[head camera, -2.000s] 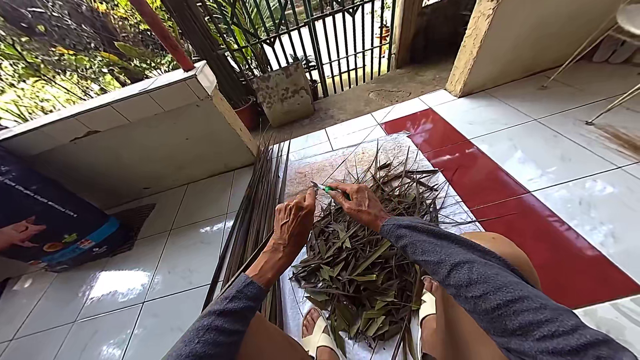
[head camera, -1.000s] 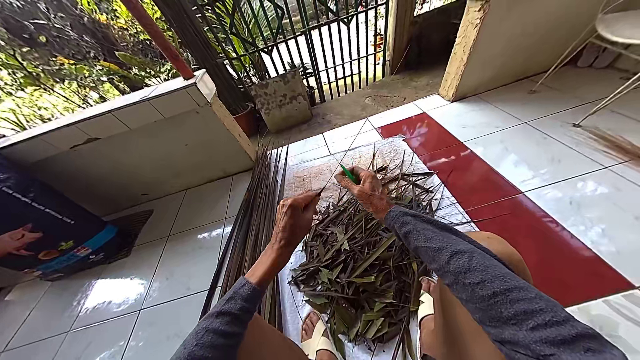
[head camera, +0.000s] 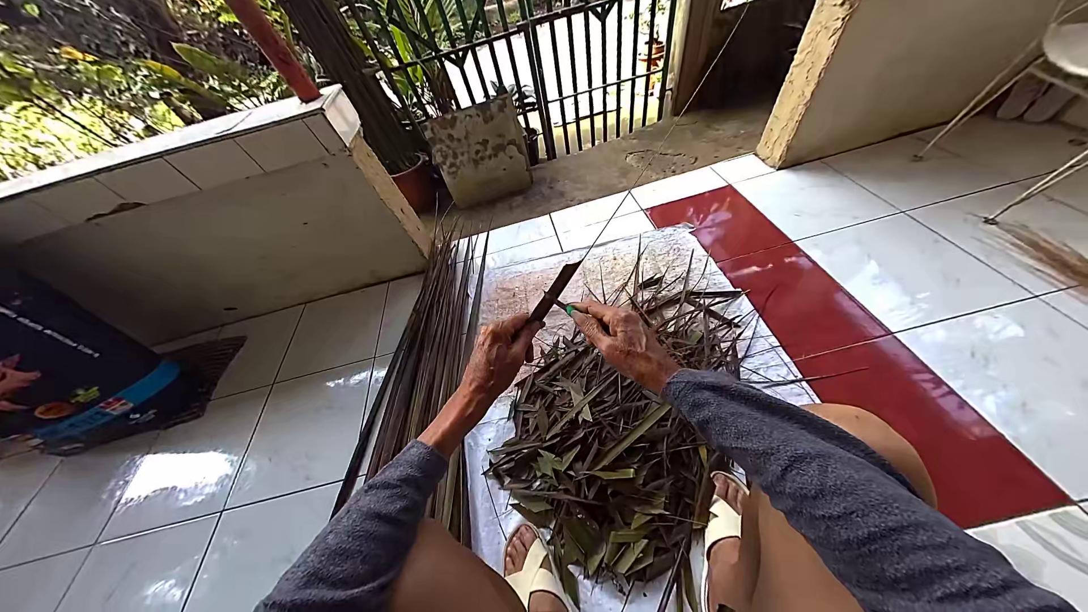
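My left hand (head camera: 500, 355) is closed around the lower part of a dark palm leaflet (head camera: 558, 289), which slants up and away, a thin rib running on from its tip. My right hand (head camera: 627, 340) grips a small knife (head camera: 558, 303) with a bit of green at its handle; its blade touches or crosses the leaflet. Beneath both hands lies a heap of cut leaf pieces (head camera: 608, 450) on a whitish sheet (head camera: 510, 280). A bundle of long, dark leaf strips (head camera: 429, 357) lies along the left side of the sheet.
My sandalled feet (head camera: 534, 561) flank the heap. A dark printed bag (head camera: 76, 365) stands at the left near a low tiled wall (head camera: 221, 221). A barred metal gate (head camera: 586, 76), a potted plant (head camera: 416, 183) and a leaning slab (head camera: 480, 153) are ahead; a chair's legs (head camera: 977, 110) stand at right.
My hands have come back together from being apart one second ago. A broad leaflet now projects upward from my left hand, with the knife at it.
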